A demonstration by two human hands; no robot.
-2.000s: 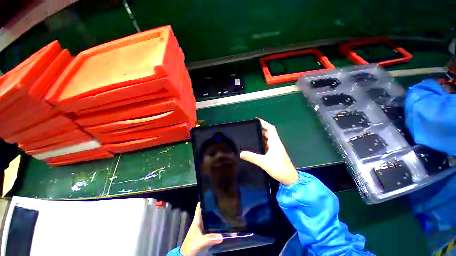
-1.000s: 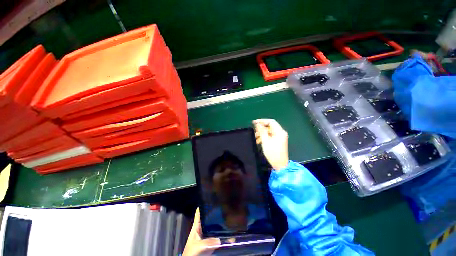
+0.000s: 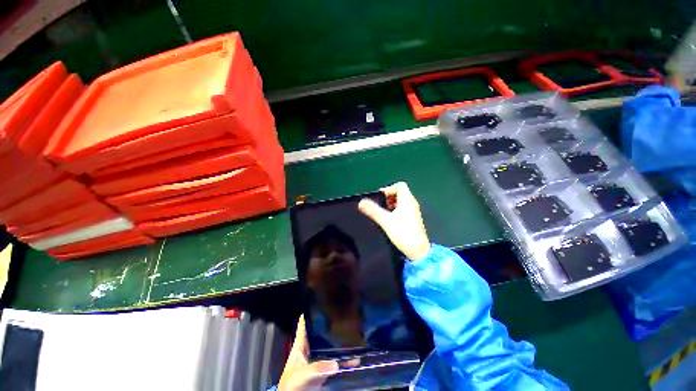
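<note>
A tablet screen assembly (image 3: 355, 282), black and mirror-like with a reflection in it, is held upright-facing in front of me at the bench's near edge. My left hand (image 3: 304, 368) grips its lower left corner and is partly cut off by the picture's bottom edge. My right hand (image 3: 401, 221) is at its upper right corner, thumb over the glass and fingers curled at the edge. A shiny clear film (image 3: 374, 371) shows below the screen's lower end. A small yellow spot (image 3: 300, 200) shows at its upper left corner.
Orange carrier trays (image 3: 153, 99) are stacked at left, white foam trays (image 3: 114, 347) at lower left. A clear blister tray (image 3: 526, 244) with black parts is at right, beside a person's blue sleeve (image 3: 658, 130). Red-orange frames (image 3: 416, 101) and a dark component (image 3: 339, 122) lie behind.
My right hand moved off the glass to beside the upper right corner, and now its thumb is over the corner. The neighbour's arm has moved right, away from the blister tray.
</note>
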